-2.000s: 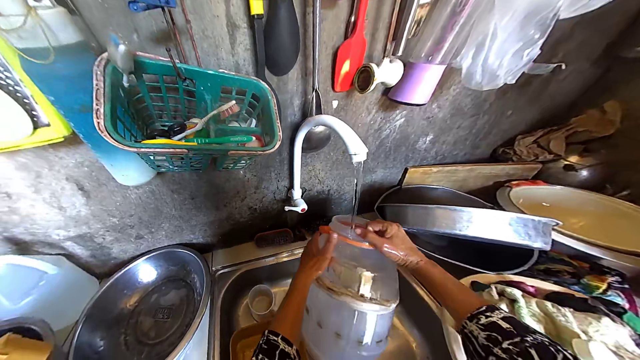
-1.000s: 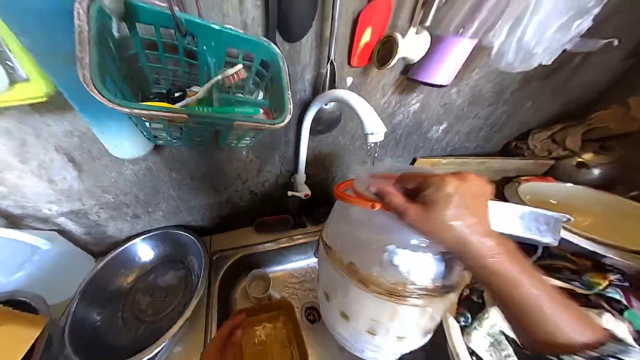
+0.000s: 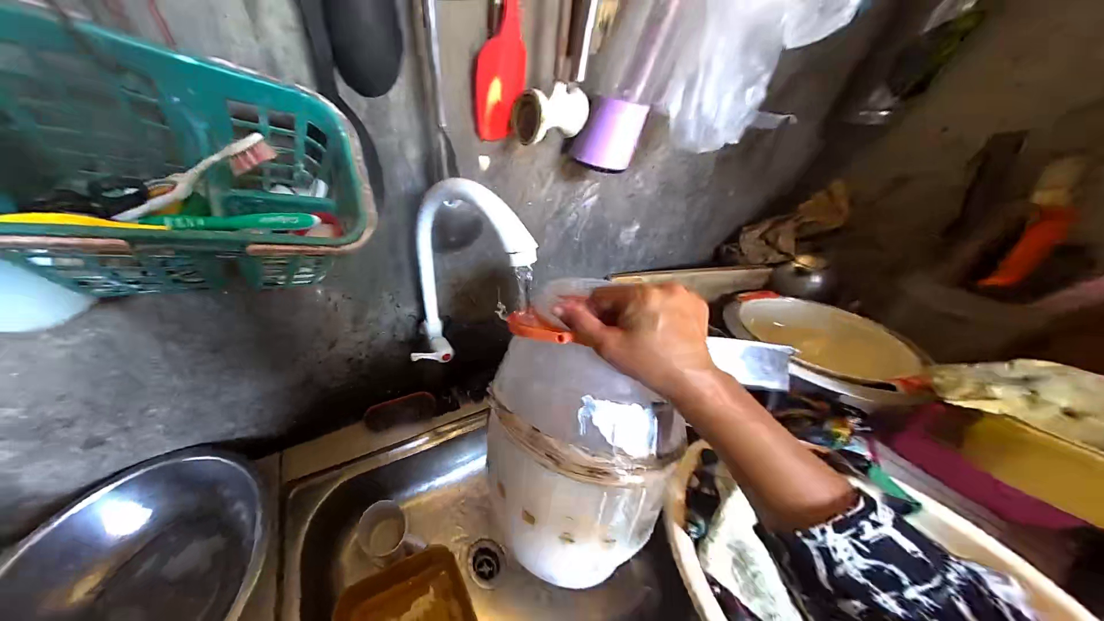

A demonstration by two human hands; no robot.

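Note:
A large translucent plastic water container (image 3: 578, 483) stands in the stainless steel sink (image 3: 448, 509), a brownish band around its middle. Water runs from the white gooseneck faucet (image 3: 470, 198) at its mouth, where an orange plastic ring (image 3: 536, 329) sits. My right hand (image 3: 651, 328) pinches the rim of a clear plastic piece (image 3: 565, 295), perhaps a funnel or cup, beside the ring. In the sink lie a small cup (image 3: 382, 528) and an amber plastic tray (image 3: 414, 591), left of the container. My left hand is out of view.
A steel basin (image 3: 198, 517) lies left of the sink. On the wall hang a green plastic basket (image 3: 336, 129) with toothbrushes, a red spatula (image 3: 500, 82) and other utensils. At the right are a tub rim (image 3: 686, 552) with cloths and an enamel basin (image 3: 828, 341).
Two seconds ago both hands were at the container's mouth. My left hand then went down to the amber tray and is now out of view. My right hand remains at the mouth.

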